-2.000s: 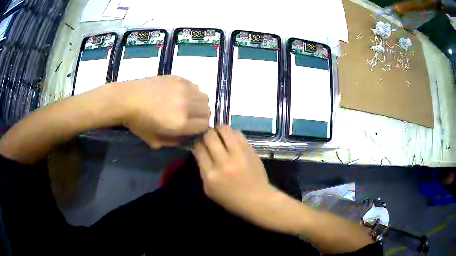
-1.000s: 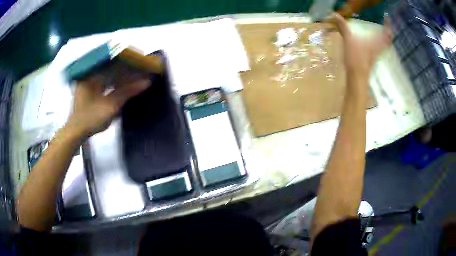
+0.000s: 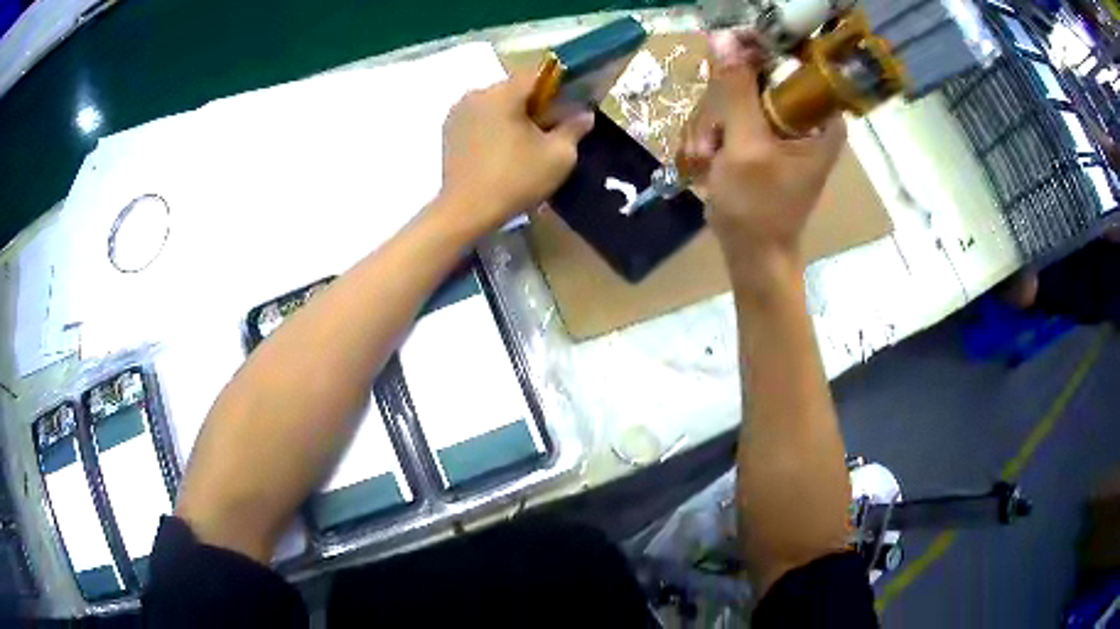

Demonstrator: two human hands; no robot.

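My left hand (image 3: 510,148) grips a unit (image 3: 598,59) with a teal face and gold edge, tilted up. A black housing (image 3: 633,246) extends from beneath my left hand over the cardboard; whether it is joined to the unit is unclear. My right hand (image 3: 774,172) holds an orange-brown tool (image 3: 841,74) with a metal body. Its thin tip (image 3: 657,191) points down at the housing, beside a curved white mark (image 3: 622,192). Other units (image 3: 473,369) lie in a clear tray (image 3: 567,442), partly behind my left forearm.
White scraps (image 3: 663,86) lie on the brown cardboard (image 3: 590,301). A white ring, perhaps a tape roll (image 3: 139,234), lies on white paper (image 3: 295,160). Dark stacked trays (image 3: 1032,135) stand at the right. A stand (image 3: 875,498) is below the bench edge.
My left hand has carried the unit and black housing right, over the cardboard. My right hand has taken hold of the tool and brought it to the housing. The camera view has shifted.
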